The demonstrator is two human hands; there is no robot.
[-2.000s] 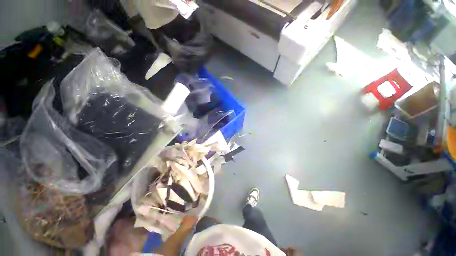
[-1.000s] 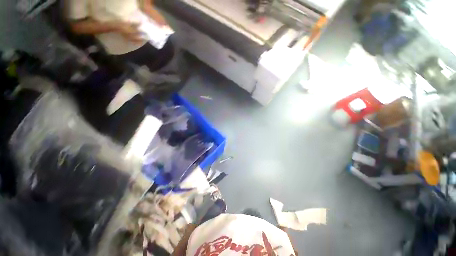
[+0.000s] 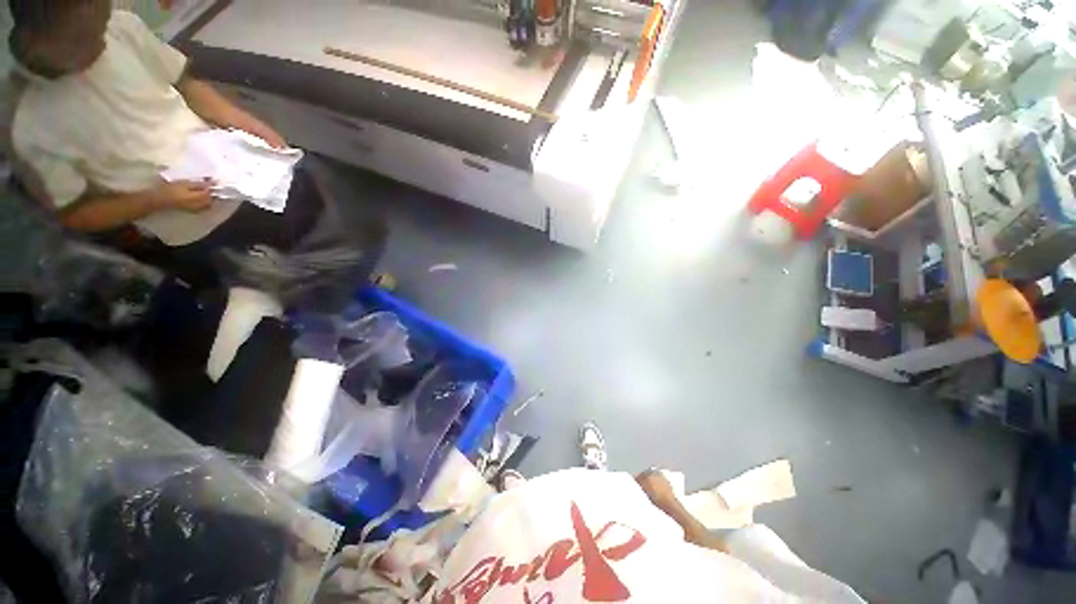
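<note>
My right hand is small at the bottom, at the end of a forearm beside my white shirt; its fingers cannot be made out. My left hand is not in view. Nearest me, a blue plastic crate holds clear film and dark goods. A white roll lies at its left side. A clear plastic bag with black goods fills the lower left. Cream offcuts lie below the crate, partly cut off by the bottom edge.
A person sits at upper left, holding white papers. A white flatbed machine stands behind. A red stool and a workbench are at right. A pale offcut lies on the grey floor.
The view has swung left and up, so the seated person and more of the machine show. The crate and bag have shifted left. My left hand, seen at the scrap bucket earlier, is out of view.
</note>
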